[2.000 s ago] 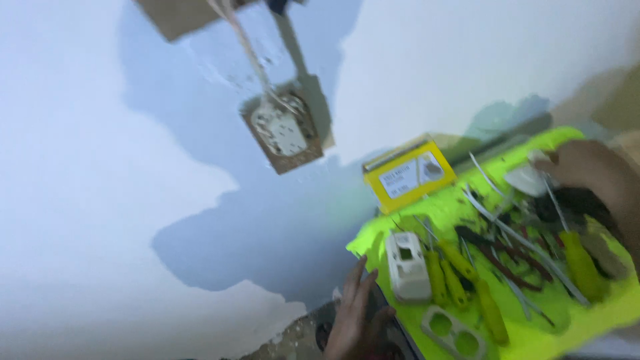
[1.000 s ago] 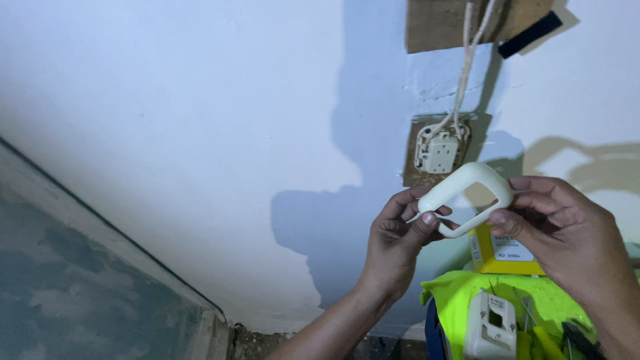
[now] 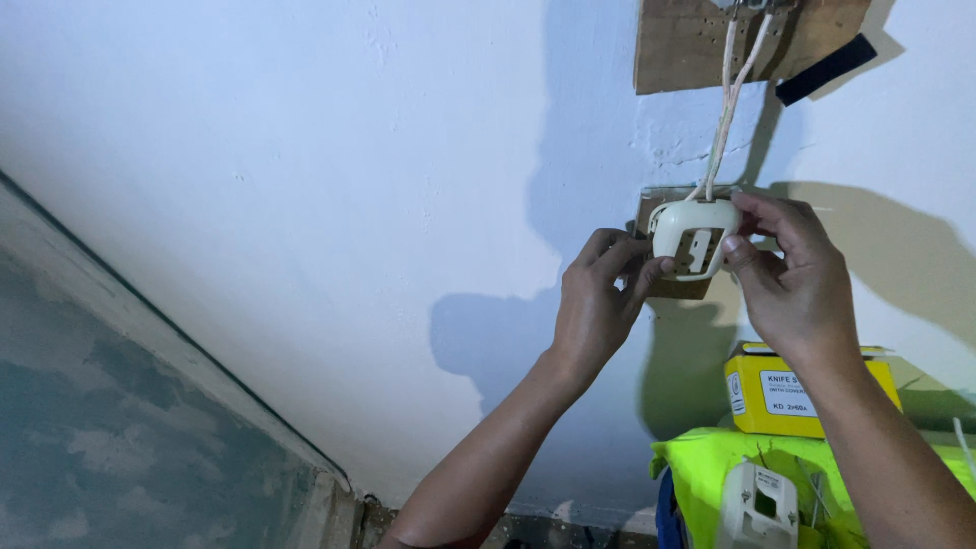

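Both my hands hold a cream plastic outlet cover [image 3: 671, 229] over the outlet base [image 3: 698, 252] on the wall, whose inner part shows through the cover's opening. My left hand [image 3: 602, 297] grips the cover's lower left edge, with the thumb on its front. On the right side, my right hand [image 3: 797, 267] pinches the rim between thumb and fingers. Behind the outlet lies a small brown wooden board [image 3: 686, 290]. Two pale electrical wires [image 3: 724, 122] run down from a larger wooden board [image 3: 679, 46] into the top of the outlet.
A yellow box bearing writing [image 3: 770, 419] stands below my right hand. Neon yellow-green cloth [image 3: 698, 457] lies under another white plastic electrical housing [image 3: 755, 507]. A black strip [image 3: 827, 70] sticks out beside the upper board. At lower left, a blue-green wall [image 3: 152, 427] meets the white wall.
One second ago both hands held the cover in front of and below the outlet; now it is over the outlet. Two seconds ago my right hand was at the tools on the neon cloth.
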